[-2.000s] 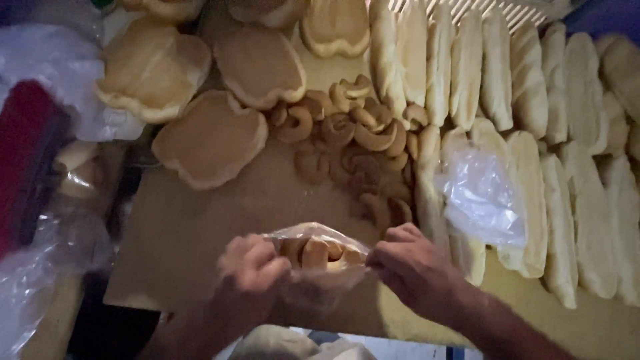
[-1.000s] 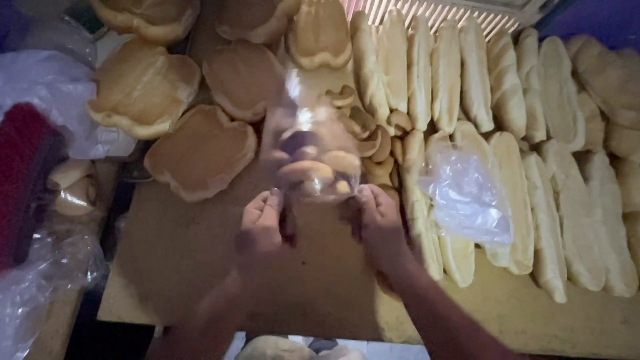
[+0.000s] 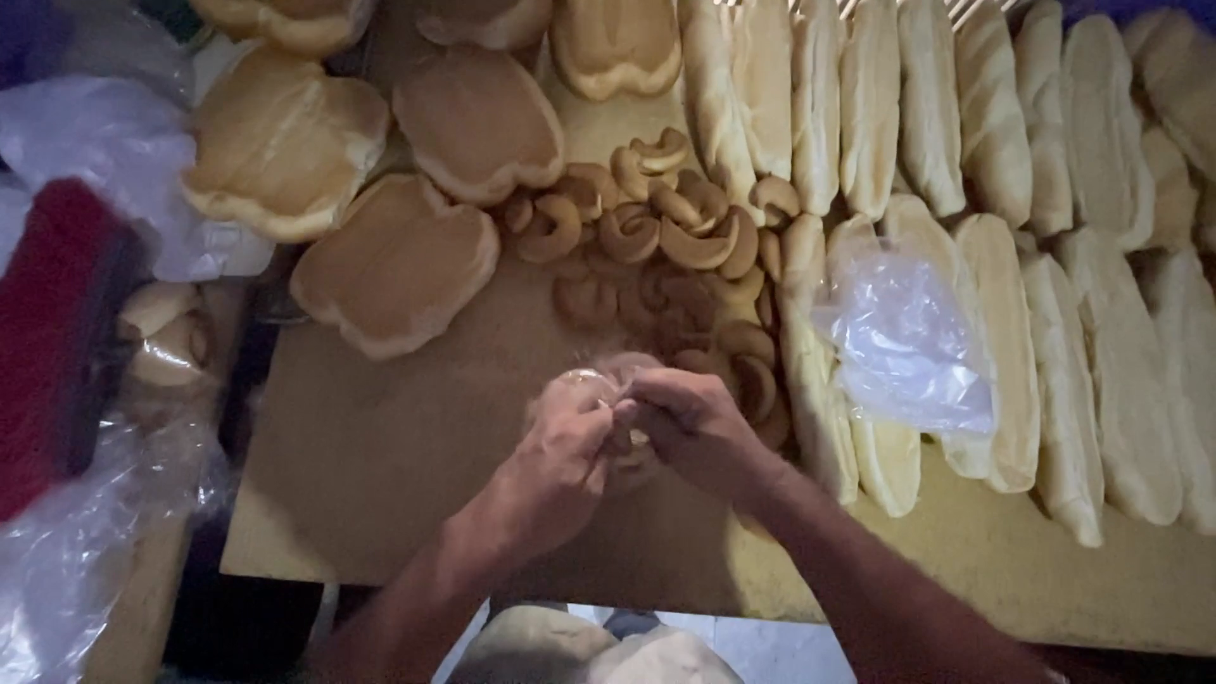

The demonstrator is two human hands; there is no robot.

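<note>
My left hand and my right hand meet over the front middle of the wooden board, fingers pinched together on the gathered mouth of a clear plastic bag. The bag hangs below my fingers and is mostly hidden by them; a little of its bread shows between my hands. Just beyond lies a pile of small crescent-shaped bread rolls, which runs down along the right side of my right hand.
Long bread loaves lie in two rows at the right, with a crumpled clear plastic bag on them. Wide flat loaves lie at the upper left. A red-bristled brush and plastic film are at the far left.
The bag of crescent rolls was held open, then lifted flat between my spread hands. Now my hands have come together at its mouth.
</note>
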